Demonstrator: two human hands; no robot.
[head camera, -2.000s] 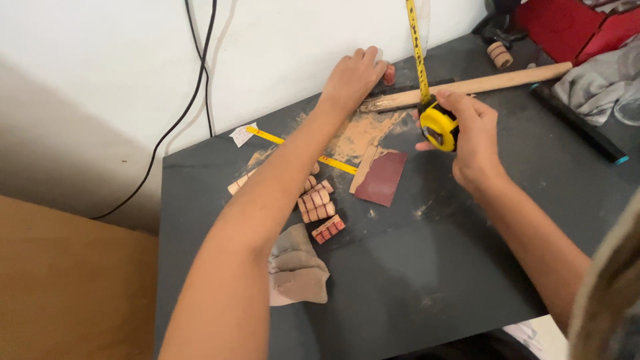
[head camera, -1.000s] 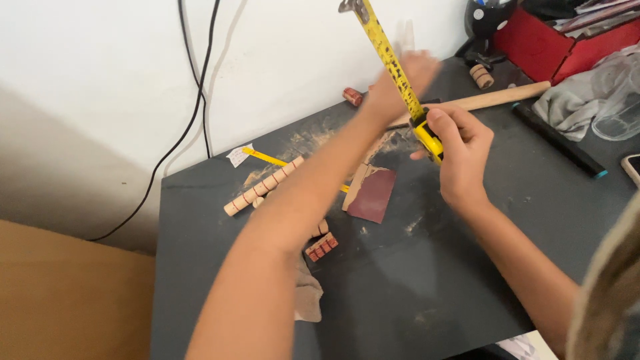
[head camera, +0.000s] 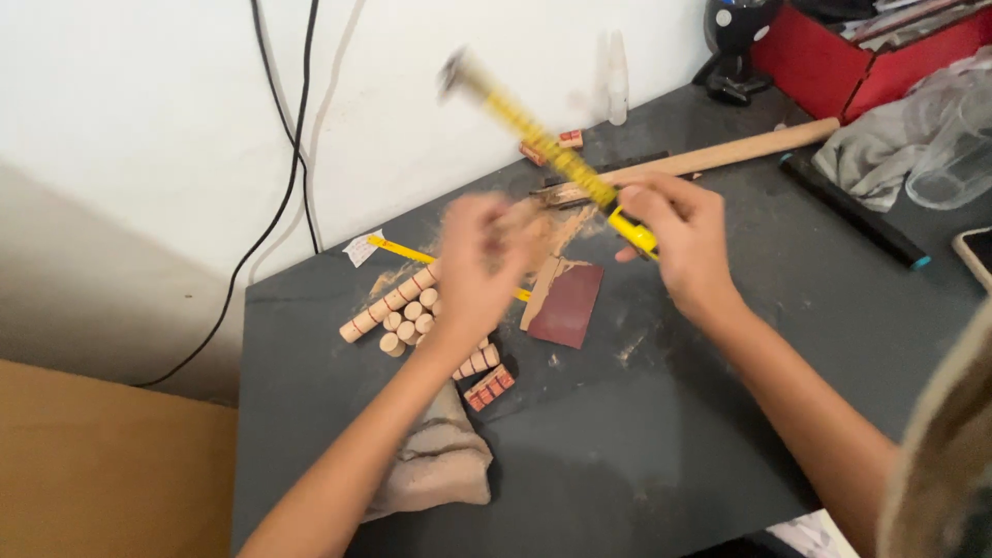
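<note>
My right hand (head camera: 682, 240) grips a yellow tape measure (head camera: 633, 232); its blade (head camera: 535, 132) sticks out up and to the left, the tip blurred. My left hand (head camera: 484, 267), blurred by motion, is over the wood pieces; whether it holds something I cannot tell. Beside and under it lie a wooden rod with dark ring lines (head camera: 387, 302), several short dowel pieces (head camera: 407, 332) and a red-marked wood piece (head camera: 490, 387). Dark red sandpaper (head camera: 570, 306) lies between the hands. A yellow measuring strip (head camera: 403, 249) runs partly behind my left hand. A long wooden rod (head camera: 721, 157) lies behind the hands.
A grey cloth (head camera: 442, 457) lies at the front left, with a black marker-like tube (head camera: 852, 209) at the right. Farther back are a clear plastic cup (head camera: 949, 167), a crumpled cloth (head camera: 860, 155), a red box (head camera: 821, 58) and a white-capped tube (head camera: 617, 81). Sawdust covers part of the dark table.
My left hand has come back from near the wall to above the wood pieces. The tape blade, upright two seconds ago, now leans left. The dowel pieces show more fully.
</note>
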